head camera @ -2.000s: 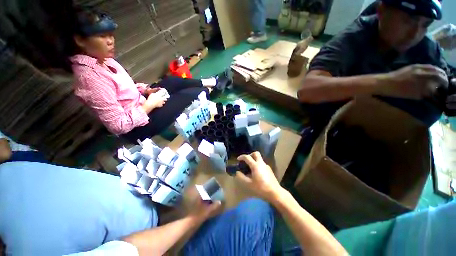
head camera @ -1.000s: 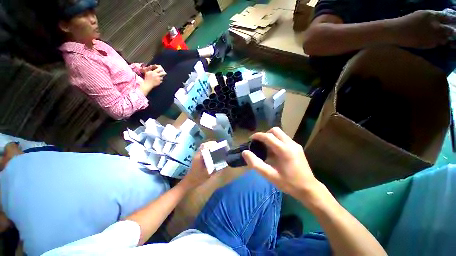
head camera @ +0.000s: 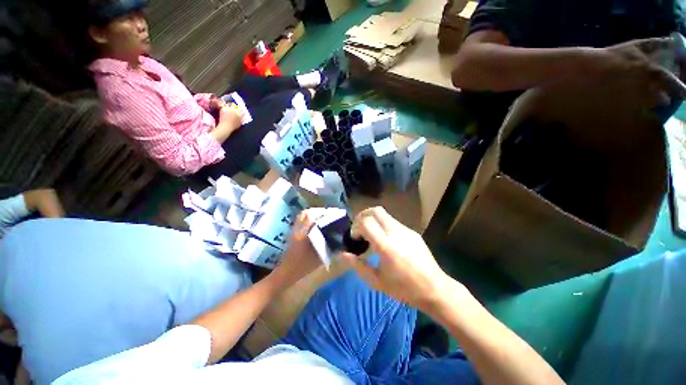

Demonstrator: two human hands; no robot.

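My left hand [head camera: 295, 252] holds a small white carton [head camera: 322, 229] with its open mouth and flaps turned to the right. My right hand [head camera: 395, 256] grips a black cylinder [head camera: 355, 242] at the carton's mouth. Most of the cylinder is hidden by the carton and my fingers; how far it is inside I cannot tell. Several black cylinders [head camera: 329, 150] stand in a tight cluster beyond my hands. White cartons [head camera: 385, 147] stand on the right of the cluster and more [head camera: 289, 143] on its left. A group of open-flapped cartons [head camera: 239, 218] stands left of my left hand.
A brown cardboard sheet [head camera: 438, 174] lies under the cartons. A large open brown box [head camera: 556, 214] stands at right, before a person in dark clothes [head camera: 541, 45]. A person in a pink checked shirt [head camera: 154, 113] sits at left. Flat cardboard [head camera: 383, 37] lies beyond. A light-blue sleeve is at lower left.
My left hand has raised the carton from low over the sheet. My right hand has brought the cylinder to its mouth; less of the cylinder shows than one second ago. The camera view has shifted.
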